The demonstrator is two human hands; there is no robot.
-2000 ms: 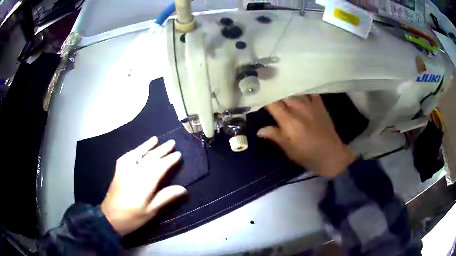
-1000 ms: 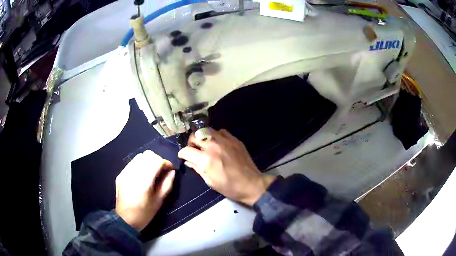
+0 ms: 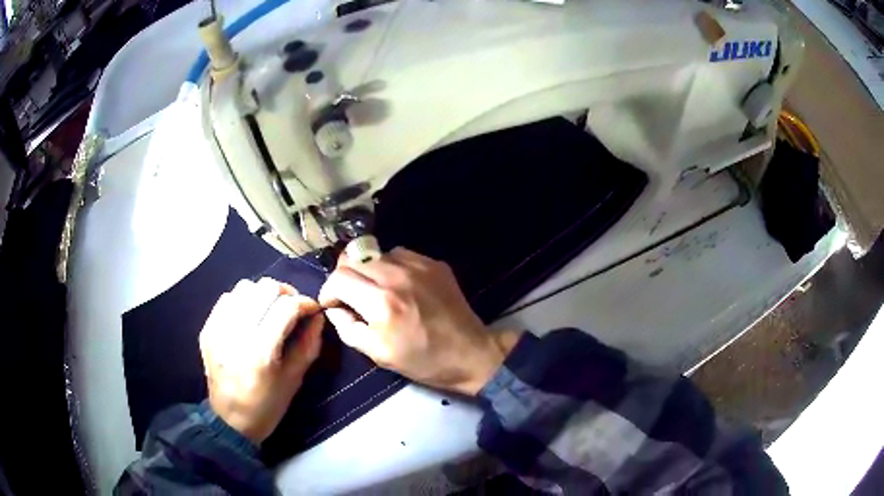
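The dark garment panel (image 3: 514, 184) lies on the machine table under the head and arm of the JUKI machine (image 3: 543, 73). Pale double stitching runs along its near edge. My left hand (image 3: 257, 354) and my right hand (image 3: 412, 315) meet just in front of the needle area. Their fingertips pinch a small dark fold or edge of cloth between them. The pocket is mostly hidden by my hands, with a pale stitch line showing above my left fingers. The presser foot is hidden or too dark to make out. The lower pale knob (image 3: 362, 250) sits just above my right fingers.
The pale table (image 3: 620, 320) bears dark marks at the right. A blue hose (image 3: 199, 66) runs behind the machine head. A dark cloth bundle (image 3: 795, 201) hangs by an orange cord (image 3: 797, 134) at the right. Dark cloth (image 3: 34, 320) lies along the left edge.
My right hand has come from under the machine arm to beside my left hand. My left hand has changed from flat to pinching. The panel's right part now shows under the arm. The view has shifted.
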